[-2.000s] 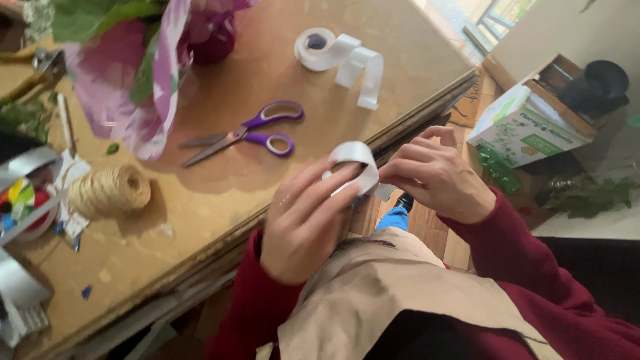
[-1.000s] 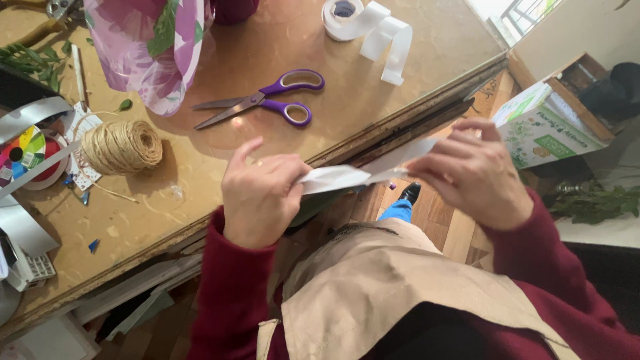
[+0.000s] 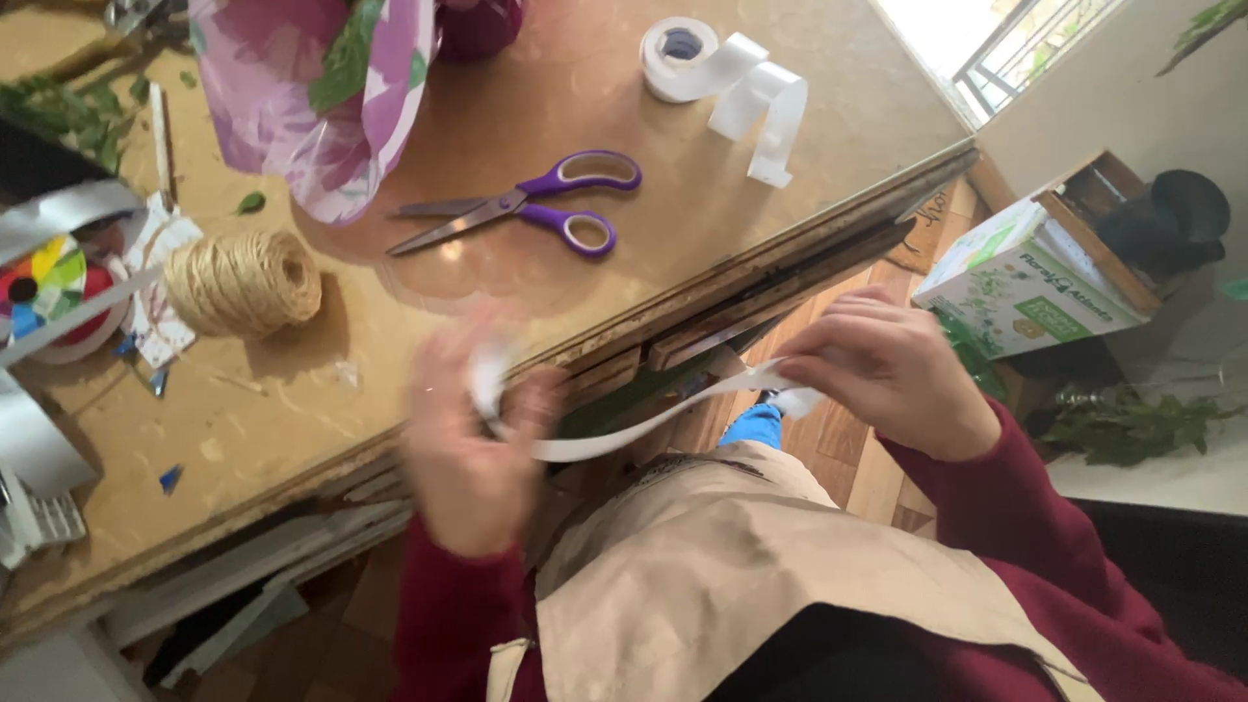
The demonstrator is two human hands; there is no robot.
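A length of white satin ribbon (image 3: 624,441) hangs in a slack curve between my two hands, in front of the table edge. My left hand (image 3: 478,419), blurred, has the ribbon looped about its fingers. The other end is pinched in the fingers of my right hand (image 3: 877,366), with a short piece hanging below. Beyond them on the table lie purple-handled scissors (image 3: 517,203), blades apart. Behind the scissors, a roll of white ribbon (image 3: 680,60) has its loose end curling to the right. A ball of natural twine (image 3: 244,285) rests at the left.
A bouquet in pink and white wrapping (image 3: 302,117) stands at the back left. Silver ribbon (image 3: 39,439), a colourful spool (image 3: 49,283) and cut greenery (image 3: 68,117) lie along the left. The wooden table edge (image 3: 682,307) runs diagonally by my hands. A printed carton (image 3: 1033,288) is at the right.
The ribbon, stretched between my hands one second ago, now sags in a longer curve. It has come to loop about my left fingers, and my hands are farther apart than two seconds ago.
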